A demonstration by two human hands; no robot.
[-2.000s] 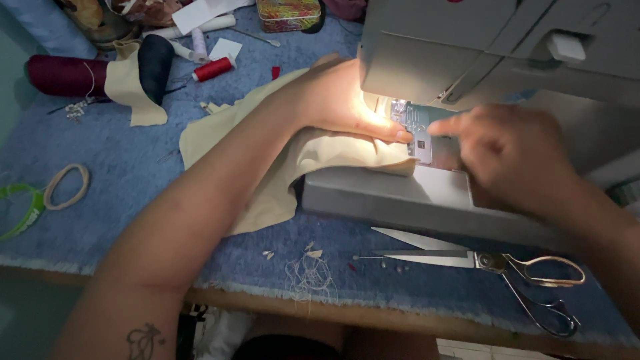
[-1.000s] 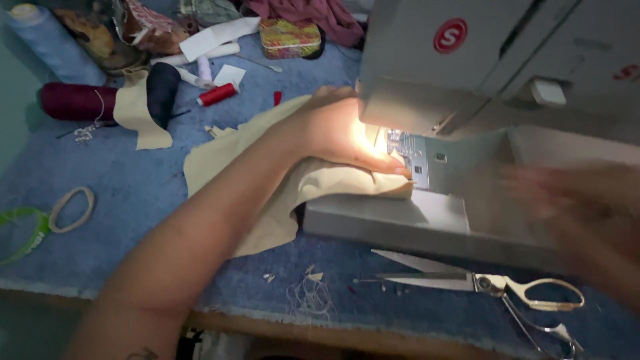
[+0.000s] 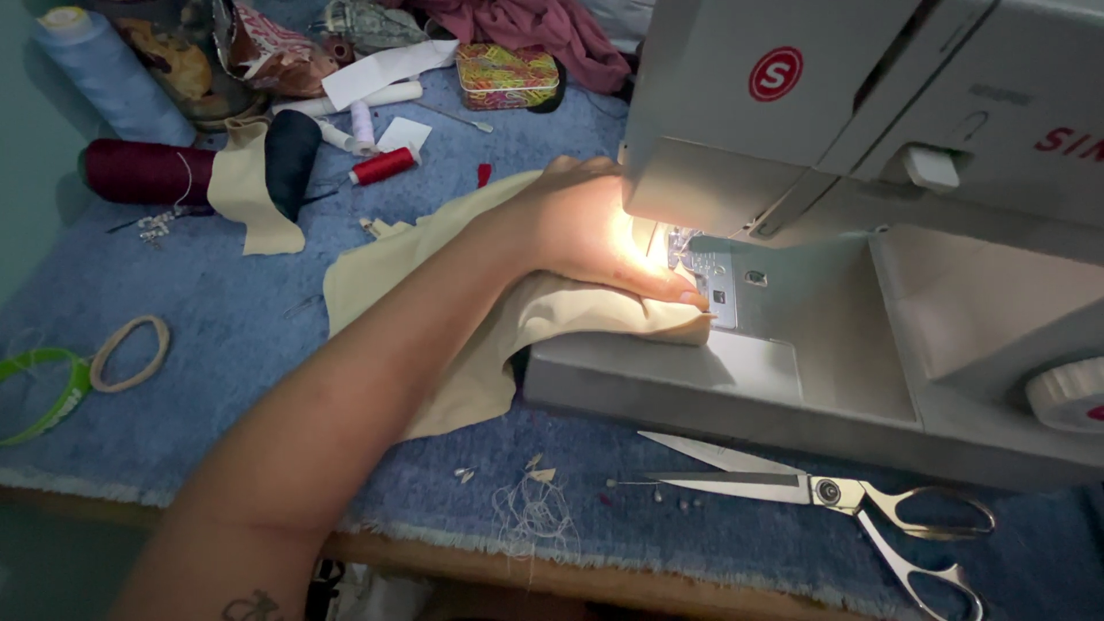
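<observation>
My left hand [image 3: 604, 228] lies on cream fabric [image 3: 569, 310] at the left of the sewing machine's needle plate [image 3: 723, 289], its thumb pressing the fabric edge down. The fingers are partly hidden behind the head of the Singer sewing machine [image 3: 733, 129], whose lamp lights the hand brightly. The fabric drapes from the machine bed [image 3: 655, 379] onto the denim-covered table. My right hand is out of view. Fabric shears [image 3: 819, 490] lie with blades apart in front of the machine.
Loose thread [image 3: 535, 513] and pins lie near the table's front edge. A red thread spool [image 3: 382, 166], a maroon thread cone [image 3: 147, 172], a blue thread cone [image 3: 112, 78] and a tin of safety pins [image 3: 507, 76] stand or lie farther back. A green wristband [image 3: 52, 397] is at left.
My right hand was pointing at the needle plate, then moved away to the right, and has left the view. My left hand has stayed on the fabric.
</observation>
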